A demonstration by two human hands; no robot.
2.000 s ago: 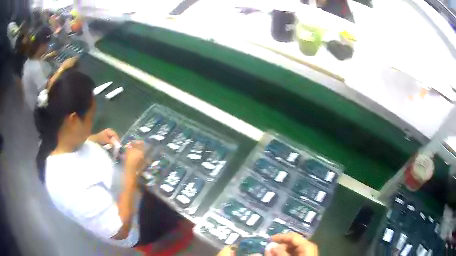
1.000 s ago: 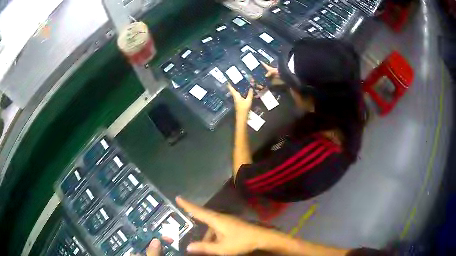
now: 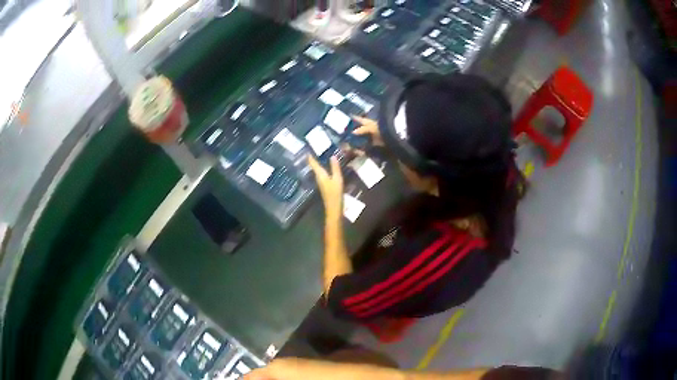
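A clear blister tray (image 3: 215, 338) lies at the lower left, cut off by the bottom edge. Its pockets hold dark teal phones (image 3: 172, 324) with white labels. My right hand (image 3: 286, 369) is at the bottom edge beside the tray's near corner, with the forearm coming in from the right. The fingers are mostly cut off, so what they hold, if anything, is hidden. A tiny pale spot shows just above the hand. My left hand is out of the picture.
A dark loose phone (image 3: 217, 221) lies on the green bench. Beyond it a worker in black (image 3: 438, 260) reaches over another phone tray (image 3: 286, 215) with white cards (image 3: 368, 172). A red stool (image 3: 557, 111) stands behind. A post holds a round red-and-white object (image 3: 158, 111).
The view swung right from the neighbour in white to the one in black, then shifted slightly. My left hand has left the picture. My right hand is now lower, mostly cut off.
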